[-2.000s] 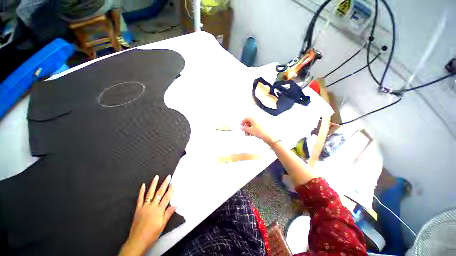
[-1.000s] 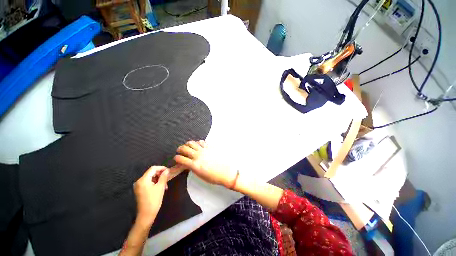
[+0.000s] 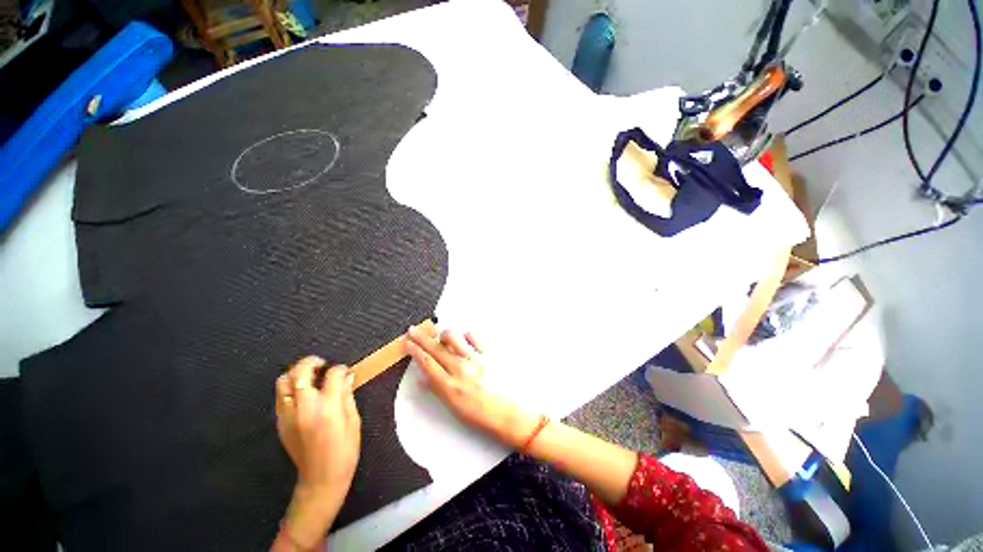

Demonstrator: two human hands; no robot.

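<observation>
Dark ribbed sleeve panels [image 3: 270,253] lie flat on the white table, with curved edges to the right. A thin white chalked oval [image 3: 286,161] shows on the upper panel. A narrow tan placement strip [image 3: 379,361] lies slantwise on the lower panel near its curved edge. My left hand [image 3: 319,415] holds the strip's lower left end, fingers curled; whether it also holds chalk is hidden. My right hand [image 3: 458,377] rests its fingertips on the strip's upper right end, at the cloth edge.
A steam iron [image 3: 749,102] with a brown-orange handle stands at the table's far right end, beside a looped navy cloth band [image 3: 674,183]. A blue roll [image 3: 75,113] lies along the left table edge. Papers and cartons [image 3: 798,367] are below the right edge. A wooden stool [image 3: 232,27] stands behind.
My right hand has come from the white table's middle to the strip on the cloth. My left hand, flat on the cloth earlier, now holds the strip's other end. The view has shifted.
</observation>
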